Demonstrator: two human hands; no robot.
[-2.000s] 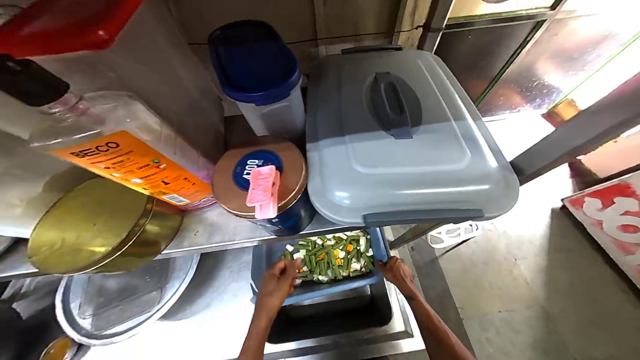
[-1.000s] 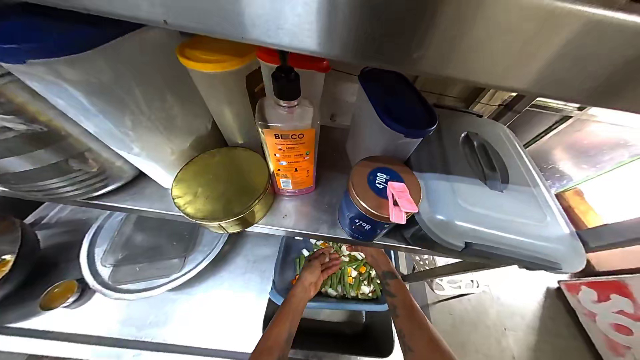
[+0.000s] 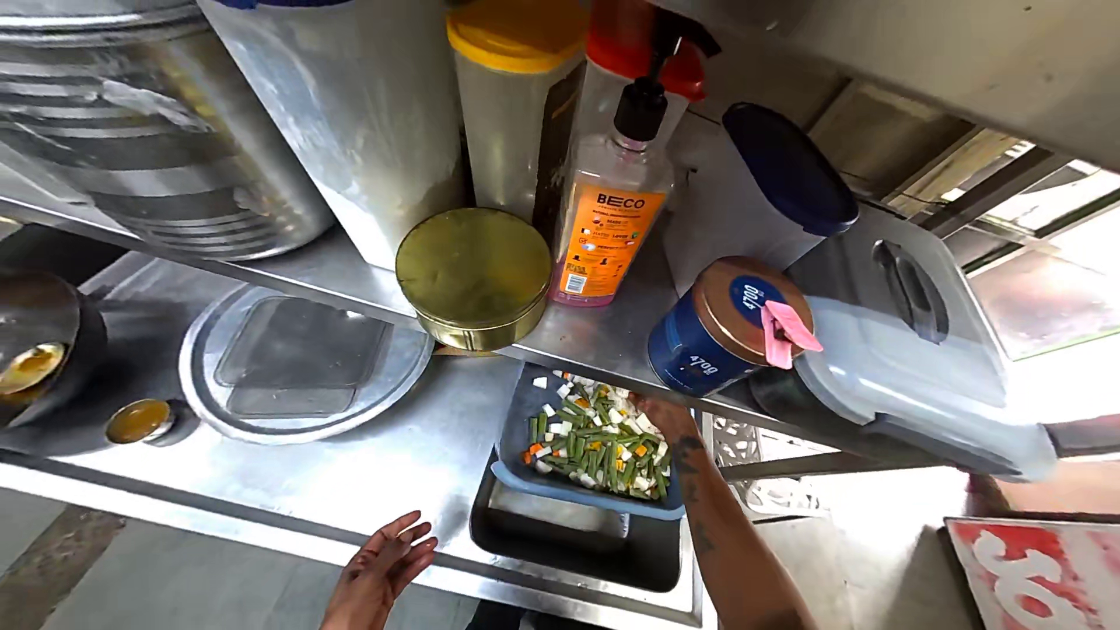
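A blue-grey plastic tub (image 3: pixel 588 502) of cut green beans, white cubes and orange pieces (image 3: pixel 604 437) rests over a dark recessed basin (image 3: pixel 573 551) in the steel counter. My right hand (image 3: pixel 661 418) reaches to the tub's far right side, among or beside the vegetables; its fingers are partly hidden by the shelf edge, so its grip cannot be told. Near the counter's front edge, left of the basin, my left hand (image 3: pixel 385 564) hovers with fingers apart and nothing in it.
A shelf above holds a gold round tin (image 3: pixel 473 280), a pump bottle (image 3: pixel 608 227), a blue canister (image 3: pixel 709 350) and a large lidded box (image 3: pixel 910 350). On the counter are a round steel tray (image 3: pixel 210 411) with clear lids, a small bowl (image 3: pixel 140 421) and a large pan (image 3: pixel 87 332).
My left hand has left the vegetables and moved toward the counter's front edge, left of the basin. My right hand remains at the tub. The view has shifted.
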